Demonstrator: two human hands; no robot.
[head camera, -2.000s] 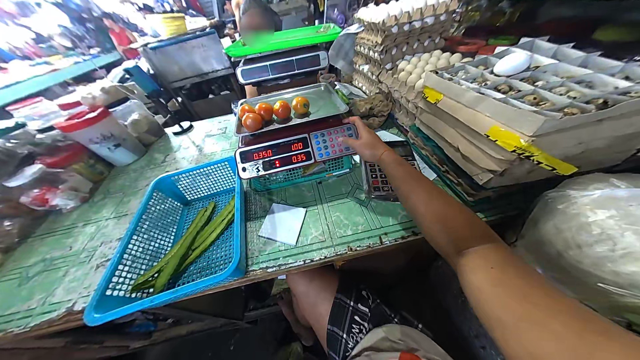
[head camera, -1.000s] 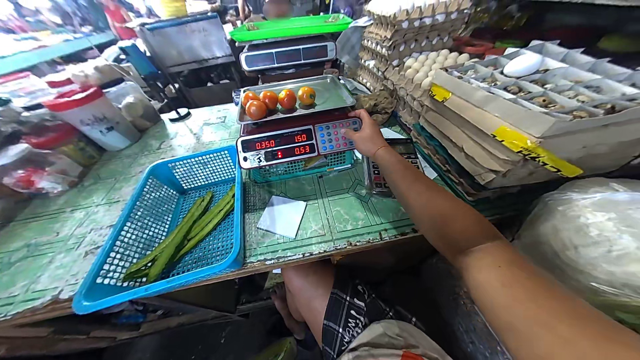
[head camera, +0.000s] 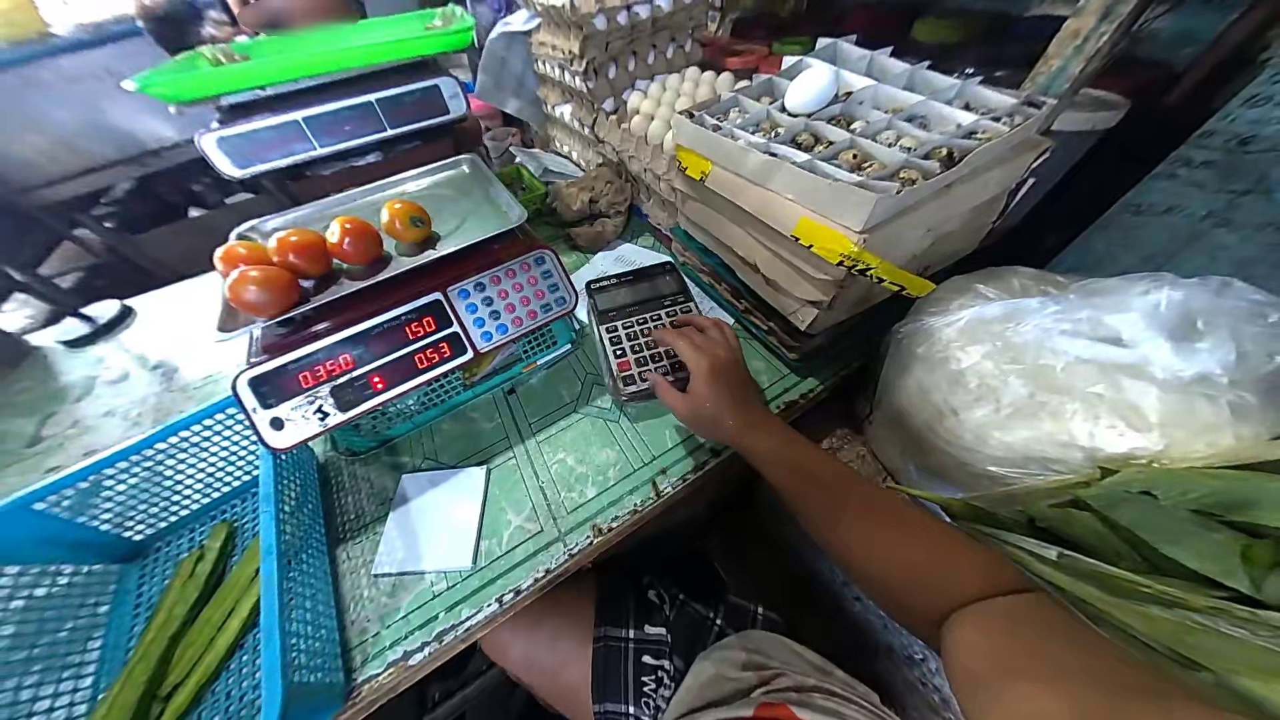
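Note:
My right hand (head camera: 712, 382) rests over the lower keys of a desktop calculator (head camera: 640, 300), its fingers apart and touching or just above the buttons. To the calculator's left stands a digital scale (head camera: 400, 350) with lit red digits and a keypad. Several tomatoes (head camera: 300, 253) lie on the scale's metal tray (head camera: 455, 205). A pad of white paper (head camera: 432, 522) lies on the green-patterned table in front of the scale. My left hand is out of the frame.
A blue plastic basket (head camera: 300, 580) holds long green vegetables (head camera: 190, 630). Behind stands a second scale with a green tray (head camera: 310, 52). At right are a divided box of quail eggs (head camera: 870, 200), stacked egg trays (head camera: 600, 100), a clear plastic bag (head camera: 1080, 370) and green leaves (head camera: 1160, 530).
My right hand has moved from the scale's keypad to the calculator. Between the two earlier frames the scale's unit price reading changed from 1.00 to 1.50. The view has swung right.

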